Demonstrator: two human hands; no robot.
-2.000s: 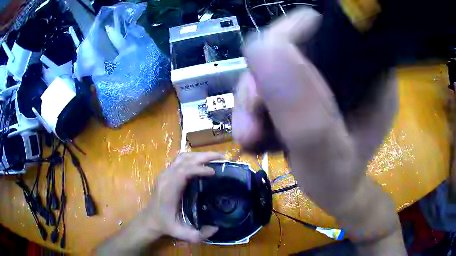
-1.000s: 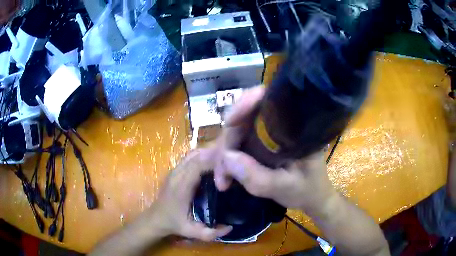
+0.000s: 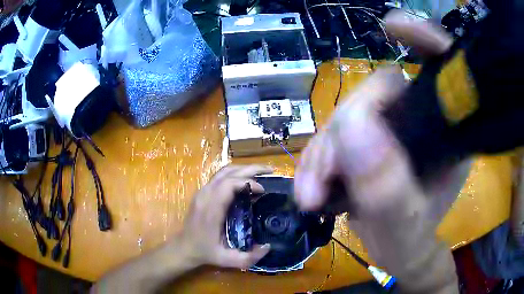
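A camera housing [image 3: 278,229], white rimmed with a round black hollow facing up, lies on the tabletop at bottom centre. My left hand [image 3: 221,221] grips its left side, thumb and fingers around the rim. My right hand [image 3: 368,155], blurred, holds the black electric screwdriver [image 3: 458,86] with its yellow band, above and right of the housing. The driver's bit tip is hard to make out; a thin line shows near the screw feeder's [image 3: 270,80] front block. A dark cable with a white, yellow and blue end [image 3: 381,277] runs right from the housing.
A clear bag of bluish-silver small parts [image 3: 166,80] stands left of the feeder. White and black cameras [image 3: 77,97] are piled at the left, their black tail cables [image 3: 60,201] hanging over the orange tabletop [image 3: 155,155]. Loose wires [image 3: 350,28] lie behind. A person's arm [image 3: 518,195] shows at the right edge.
The screwdriver and my right hand have moved right and up from over the housing, uncovering its hollow. My left hand still grips the housing. The feeder and bag appear shifted slightly right.
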